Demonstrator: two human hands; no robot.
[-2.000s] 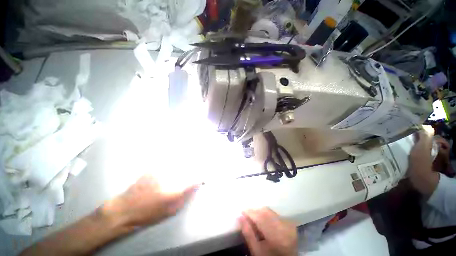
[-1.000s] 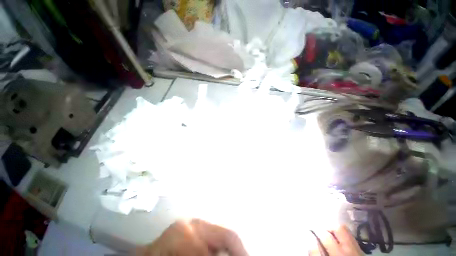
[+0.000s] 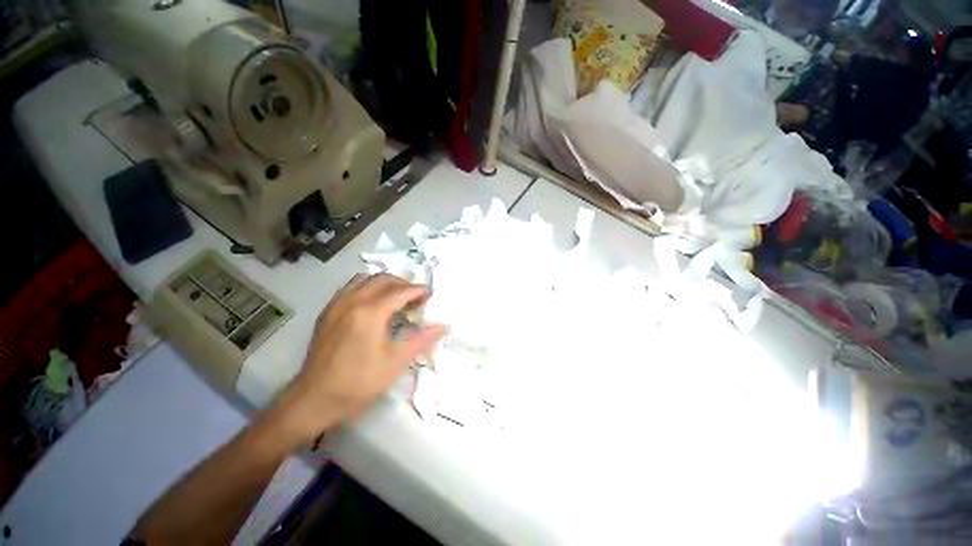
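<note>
A heap of white fabric pieces (image 3: 469,251) lies on the pale machine table (image 3: 378,453), its right part washed out by glare. My left hand (image 3: 368,336) is at the heap's left edge, thumb and fingers bent around a gap. Whether a piece is between the fingertips cannot be told. My right hand is not in view. The head of the sewing machine (image 3: 906,427) shows at the right edge, partly lost in glare.
A second sewing machine (image 3: 240,117) stands at the upper left, with a dark phone-like slab (image 3: 147,211) and a beige compartmented box (image 3: 219,307) near it. White cloth (image 3: 703,117) and bagged thread spools (image 3: 874,304) are heaped behind.
The view has swung left, bringing the second machine into fuller view. My left hand has moved to the heap's left edge. My right hand has left the picture.
</note>
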